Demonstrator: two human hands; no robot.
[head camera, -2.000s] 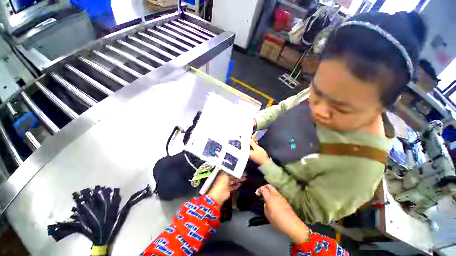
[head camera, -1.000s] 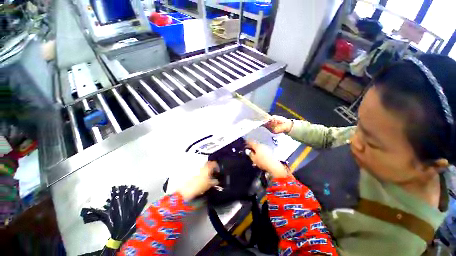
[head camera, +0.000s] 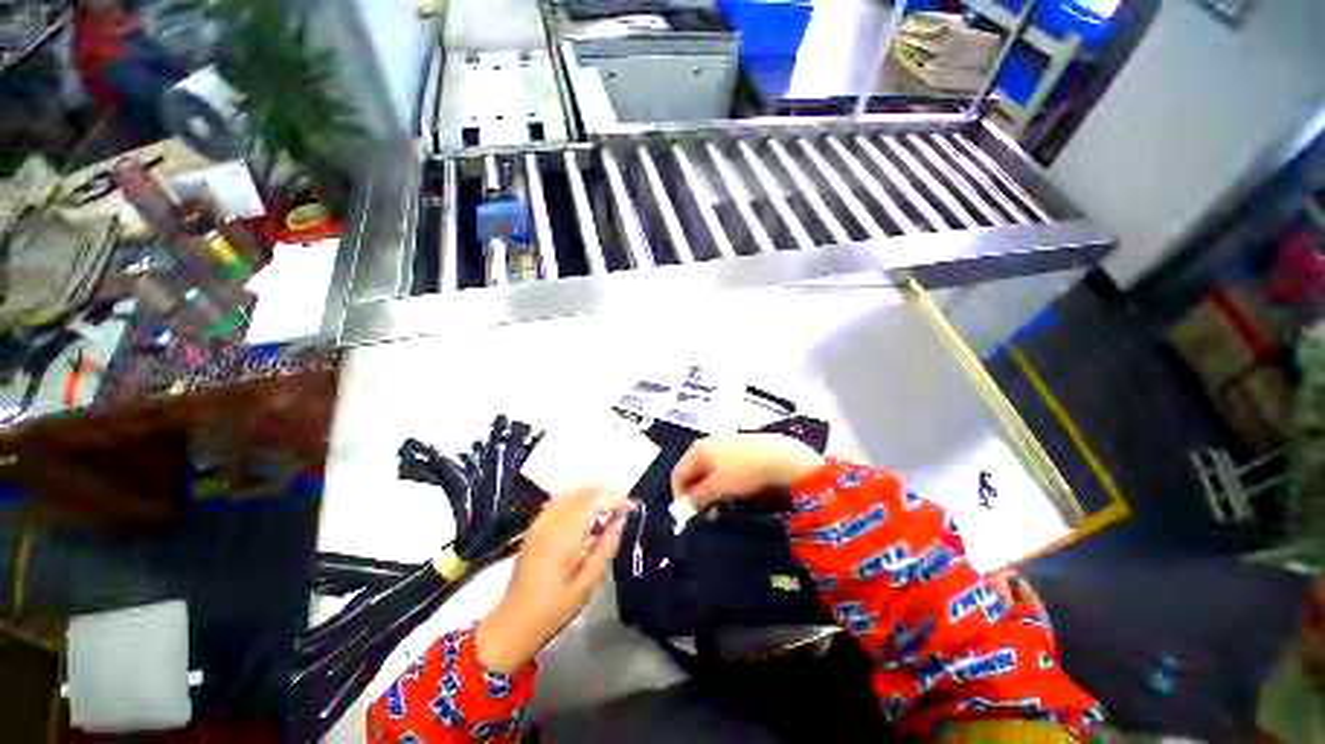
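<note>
A black bag (head camera: 734, 581) lies at the table's front edge. My right hand (head camera: 741, 472) is over its upper part and pinches a small white tag (head camera: 682, 512). My left hand (head camera: 560, 560) is at the bag's left side, fingertips together; what they hold is too small to tell. A blank white card (head camera: 593, 454) lies just beyond my left hand. A printed paper (head camera: 671, 403) lies behind the bag. A bundle of black straps (head camera: 487, 494) with a yellow tie (head camera: 449, 564) lies to the left.
A steel table (head camera: 480, 375) has a raised yellowish edge at right. A roller conveyor (head camera: 727, 196) runs behind it. A cluttered desk (head camera: 204, 356) stands left, a grey stool (head camera: 128, 666) below it. A dark garment of another person shows at lower right.
The view has turned left, and the other person's head has left the picture. The blank white card now shows beside the bag. My right hand has come to the white tag.
</note>
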